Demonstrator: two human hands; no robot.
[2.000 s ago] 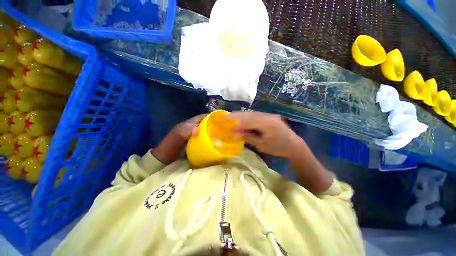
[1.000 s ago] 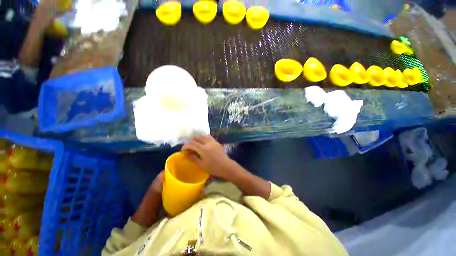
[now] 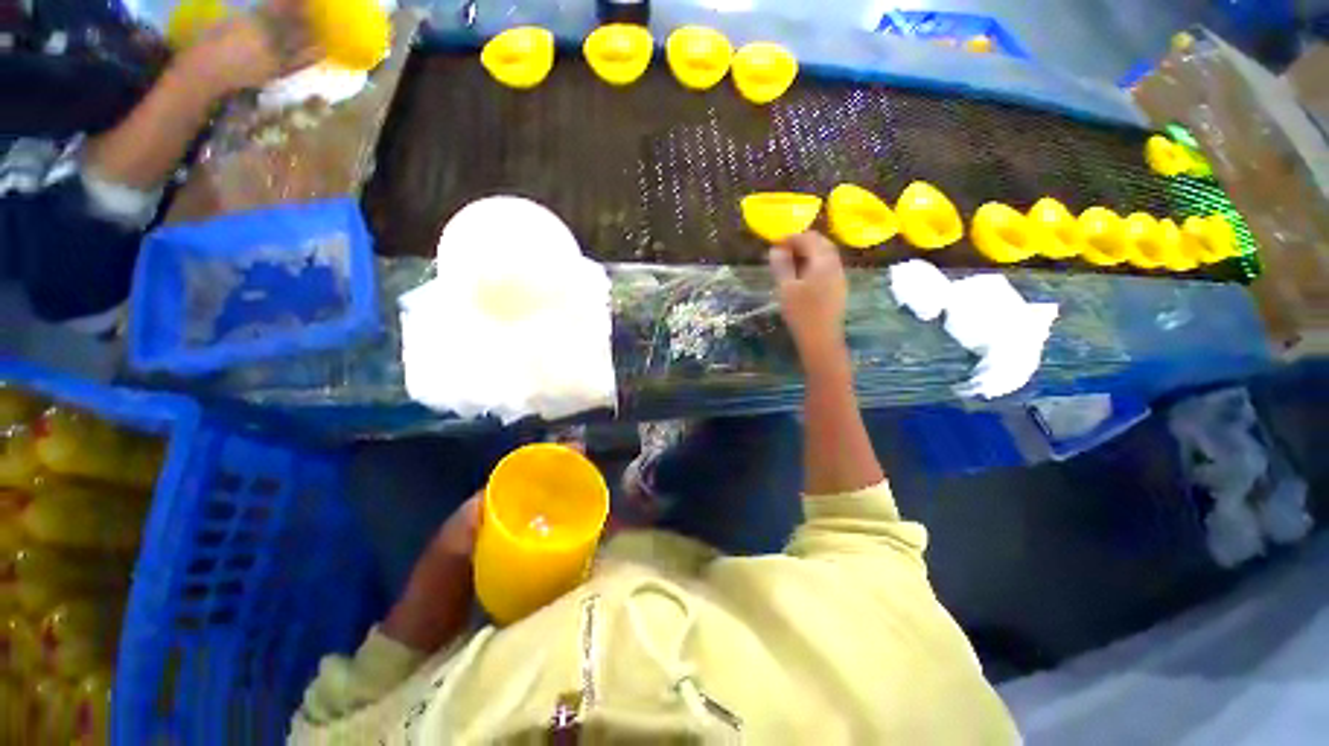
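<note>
My left hand holds a stack of nested yellow shells upright against my body, its round opening facing up; most of the hand is hidden behind the stack. My right hand reaches over the ledge and pinches a single yellow shell at the near edge of the dark mesh conveyor belt. The shell is at the left end of a row of yellow shells, close beside its neighbour.
A white dome-shaped container sits on a white cloth on the ledge. A crumpled cloth lies further right. A shallow blue tray and a blue crate are left. Another person's hand holds a shell.
My right hand has moved from the stack's opening out to the belt with a shell. My left hand still holds the stack. The other person's arm has moved further into view.
</note>
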